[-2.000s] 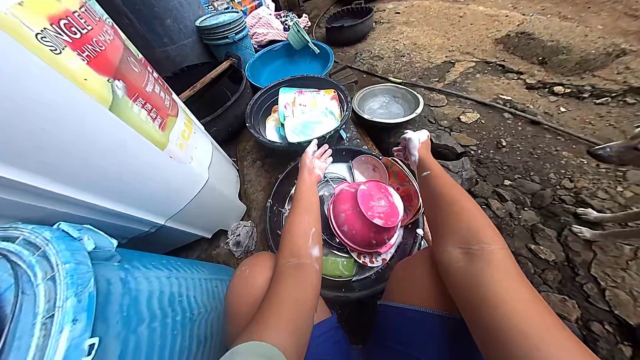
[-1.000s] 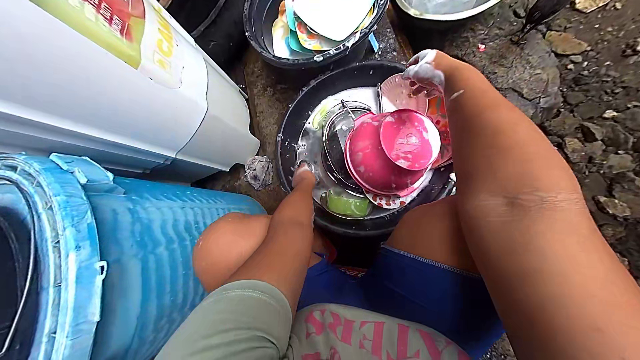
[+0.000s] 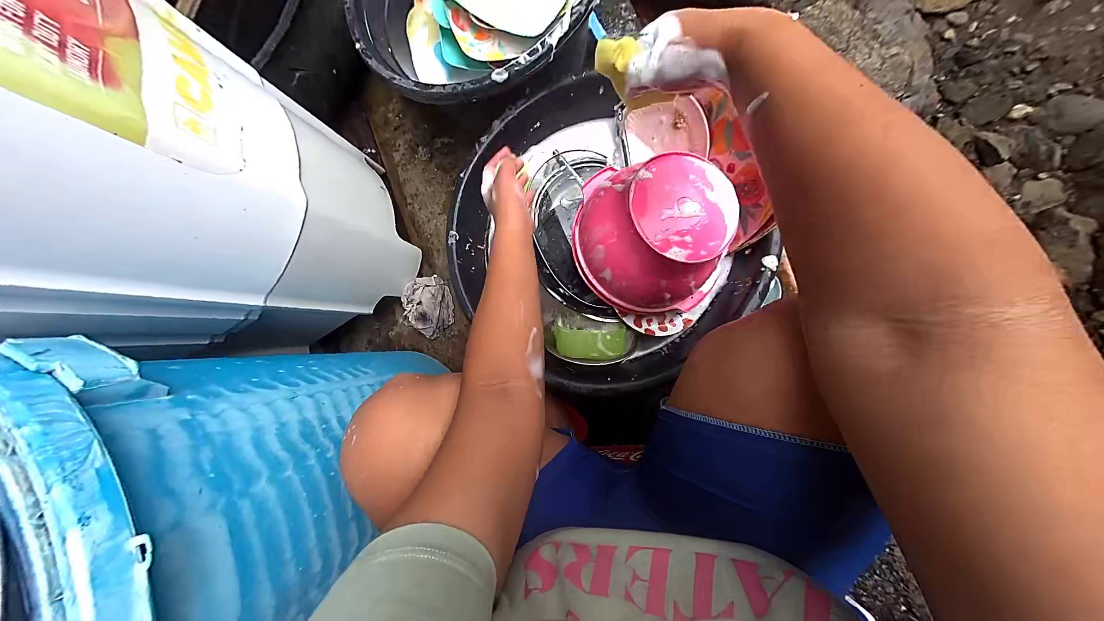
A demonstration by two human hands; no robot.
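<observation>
Soapy foam covers my right hand (image 3: 681,65), which grips a yellow sponge (image 3: 617,59) above the upper right rim of a black plastic basin (image 3: 466,250). My left hand (image 3: 507,179), also foamy, is at the basin's left inner side, beside a round dark pan or lid with a wire handle (image 3: 561,228); whether it holds anything is hard to tell. In the basin lie an upturned pink bowl (image 3: 621,250) with a smaller pink bowl (image 3: 684,207) on it, a pale pink plate (image 3: 668,129), a red floral plate (image 3: 740,164) and a green soap-like block (image 3: 591,339).
Another black tub (image 3: 483,86) with plates (image 3: 492,39) stands beyond the basin. At the left are a white washing machine (image 3: 155,233) and a blue ribbed plastic drum (image 3: 259,448). A crumpled wad (image 3: 428,306) lies on the ground by the basin. Rocky ground (image 3: 1044,112) is at the right.
The view has tilted down and nearer. My left hand has moved up along the basin's left side since one second ago. The yellow sponge now shows at my right hand.
</observation>
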